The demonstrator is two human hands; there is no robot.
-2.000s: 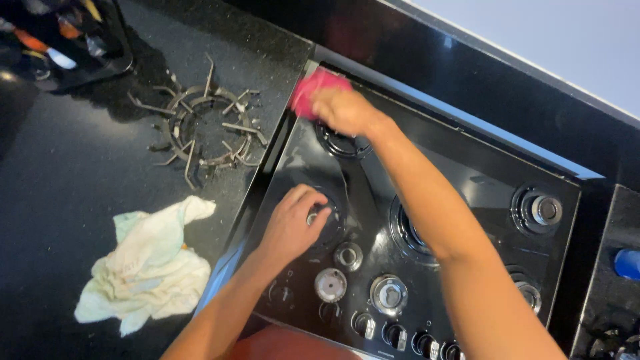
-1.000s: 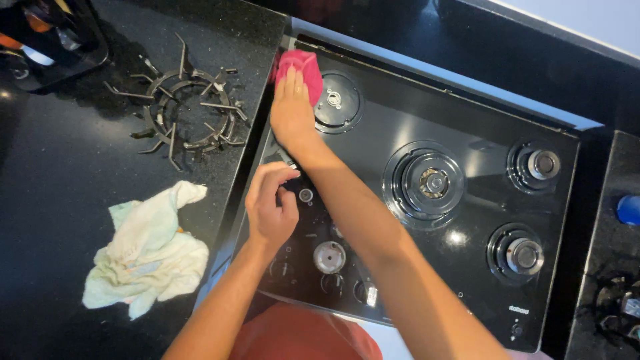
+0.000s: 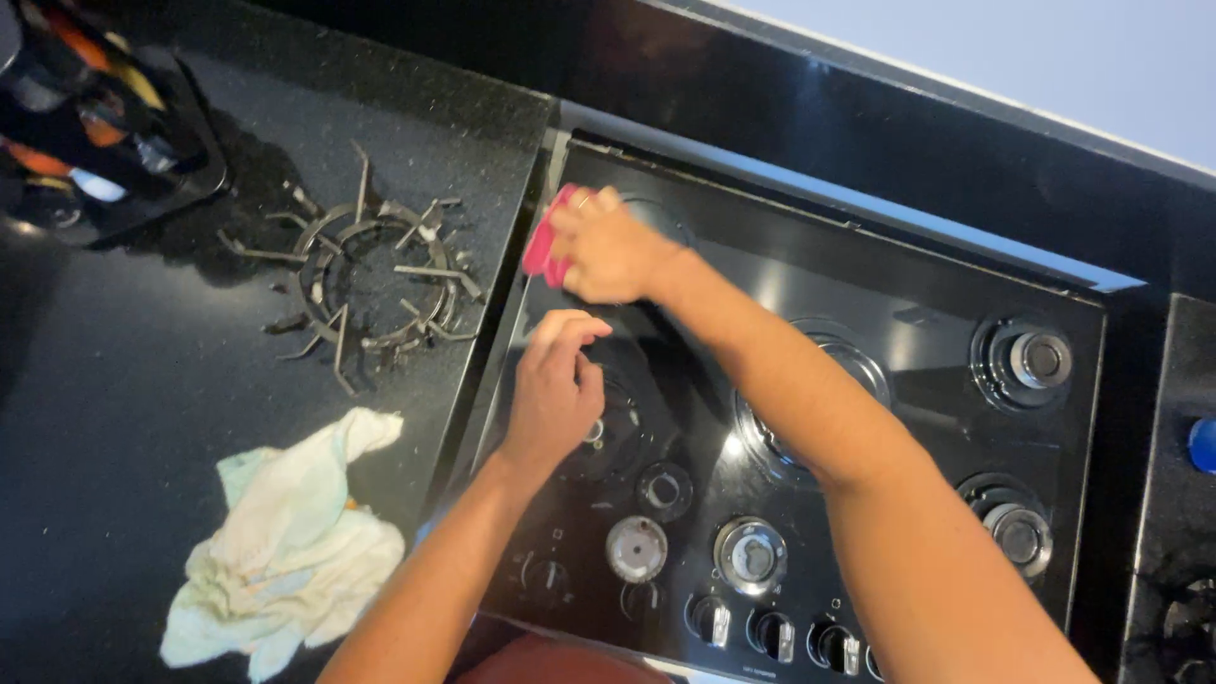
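Note:
My right hand [image 3: 613, 249] presses a pink cloth [image 3: 551, 237] against the far left corner of a black gas cooktop [image 3: 950, 285]. The fingers lie over the cloth and hide part of the burner seat beside it. My left hand [image 3: 560, 385], fingers bent and holding nothing, is over the cooktop's left side, nearer to me and close to a burner seat. Loose burner parts, among them a round metal disc [image 3: 637, 549] and a ring-shaped one [image 3: 750, 556], lie near the control knobs [image 3: 709, 619].
On the dark stone counter [image 3: 114, 380] at left are two pan supports [image 3: 380, 275], one seemingly over the other, and a crumpled pale cloth [image 3: 285, 551]. A black rack [image 3: 190, 180] holding utensils stands at the upper left. A blue object [image 3: 1205, 445] is at the right edge.
My right hand stays at the far left corner with the pink cloth, shifting slightly over the burner seat there. The left hand remains over the left side, its fingers bent.

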